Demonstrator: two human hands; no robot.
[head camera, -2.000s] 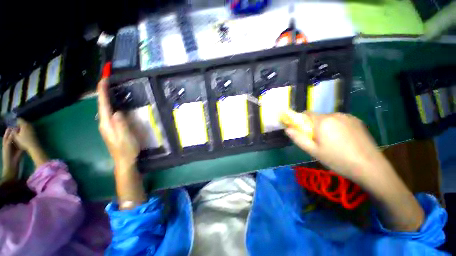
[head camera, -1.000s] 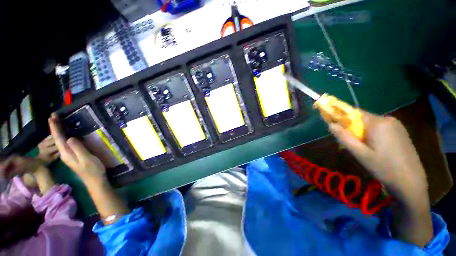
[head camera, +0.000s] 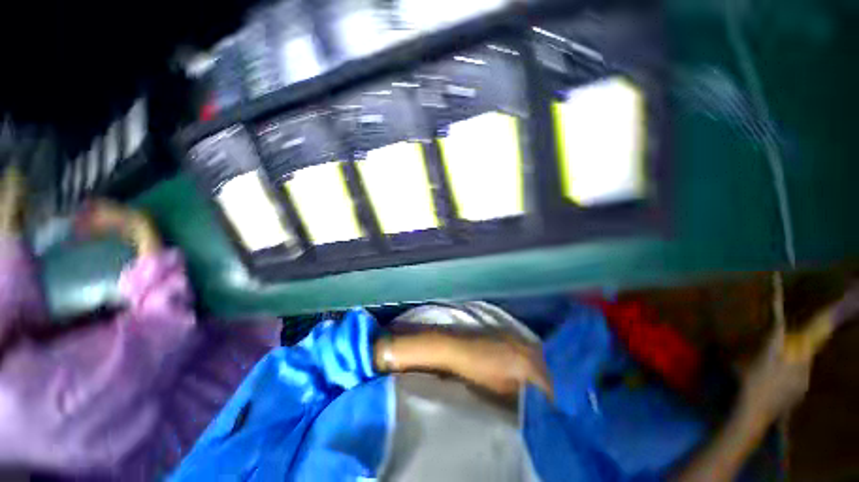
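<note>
A long black tray (head camera: 452, 247) holds a row of several open-backed phones (head camera: 397, 188), each with a dark upper part and a bright battery with yellow edges. The frame is blurred, so the camera parts are not clear. My left hand (head camera: 471, 360) is off the tray, low in front of my body; its fingers are blurred. My right hand (head camera: 774, 381) is at the lower right, away from the tray, closed around a yellow-handled tool (head camera: 808, 341). The tool's far end is blurred near the picture's right side.
The tray lies on a green mat (head camera: 725, 207). A red coiled cord (head camera: 659, 344) hangs below the bench edge. At the left are a co-worker's pink sleeve (head camera: 155, 287) and another dark tray (head camera: 105, 155). Blurred pale supplies lie behind the tray.
My left hand has left the tray's left end and moved down to my lap. My right hand has moved right and down from the phones with the yellow-handled tool. The view has shifted.
</note>
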